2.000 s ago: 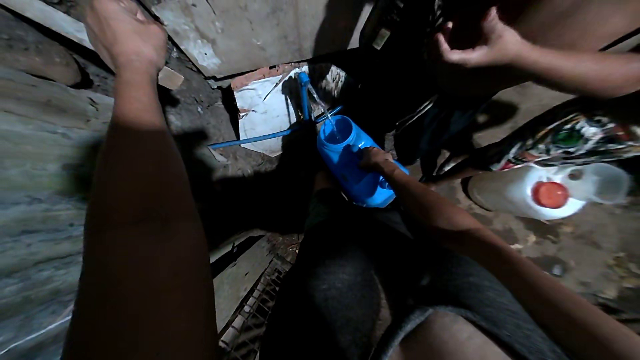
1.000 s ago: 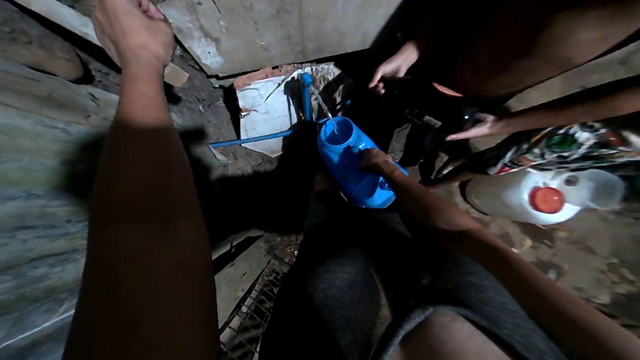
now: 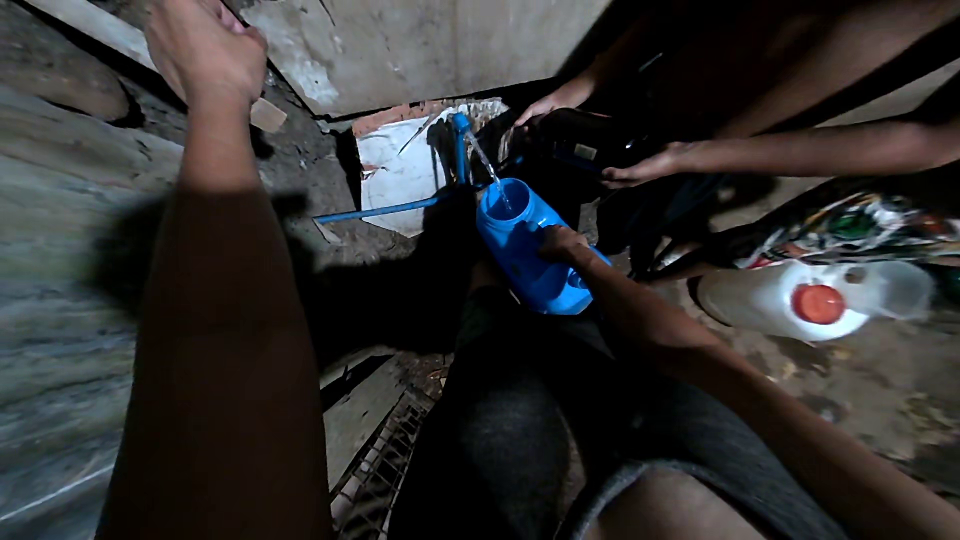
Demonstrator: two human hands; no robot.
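Note:
My right hand [image 3: 564,246] is closed round the handle of a blue plastic water container [image 3: 531,259], which leans at a slant near my knees with its wide round mouth upward. Water [image 3: 486,161] runs from a blue pipe tap [image 3: 460,127] into that mouth. My left hand [image 3: 210,56] is raised at the upper left, away from the container, with its fingers curled; whether they hold anything is hidden. A blue pipe [image 3: 382,210] lies low across the front of a white board [image 3: 397,172] behind the tap.
At the upper right, another person's two hands [image 3: 641,171] are around a dark object bearing a small label. A whitish jug [image 3: 757,300] with a red cap stands at the right, beside a patterned bag [image 3: 862,225]. A wire grid [image 3: 379,465] lies below; a panel [image 3: 450,45] stands behind.
The other person's hands have come lower and closer together around the dark object. My right hand and the blue container have hardly moved.

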